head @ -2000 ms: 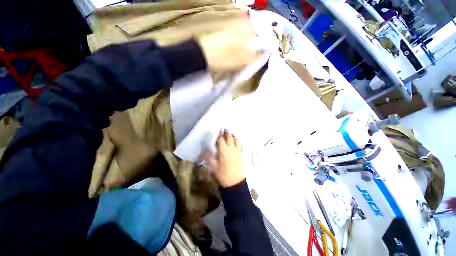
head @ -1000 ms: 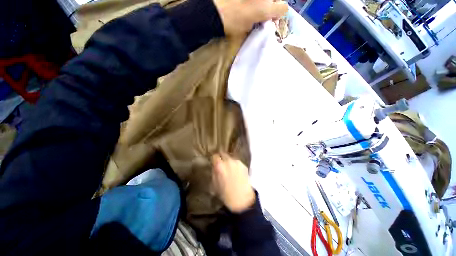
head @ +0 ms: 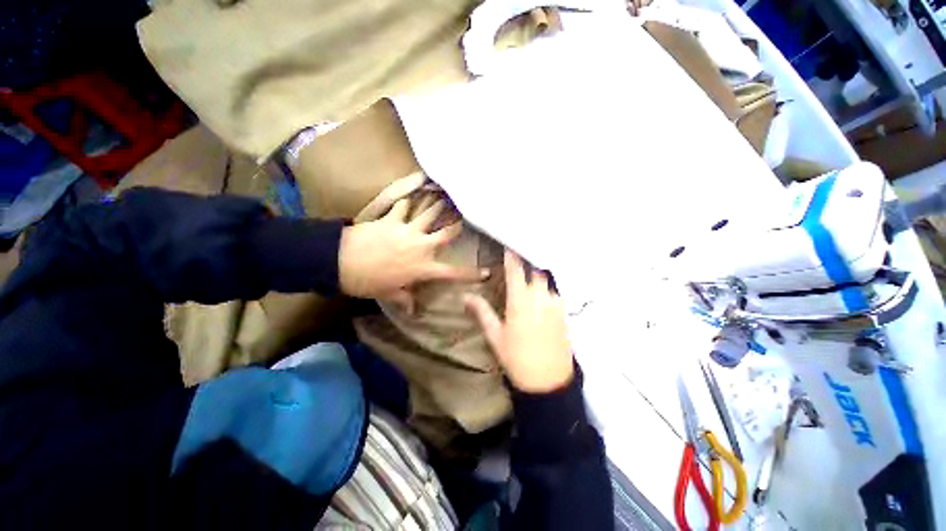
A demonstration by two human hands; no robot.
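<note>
Khaki cloth [head: 462, 368] lies bunched and folded over the near table edge and the lap. My left hand [head: 399, 257] lies on it, palm down, with fingers spread beside a dark fold. My right hand [head: 534, 334] rests at the cloth's right edge, thumb apart from the fingers. Neither hand visibly pinches the cloth; the fingertips' contact is partly unclear. A white curved piece [head: 482, 39] lies at the top beside a lighter khaki panel [head: 311, 67]. The glare hides where white cloth ends and the table begins.
The sewing machine head [head: 845, 223] stands at right. Scissors with red and orange handles [head: 711, 482], a dark thin tool [head: 721, 404] and a crumpled clear plastic piece [head: 757, 394] lie before it. Khaki scraps [head: 752, 104] lie along the far edge.
My left hand has come down from the top, off the raised cloth, to beside my right hand. The khaki cloth has dropped and folded. The view has shifted closer to the table.
</note>
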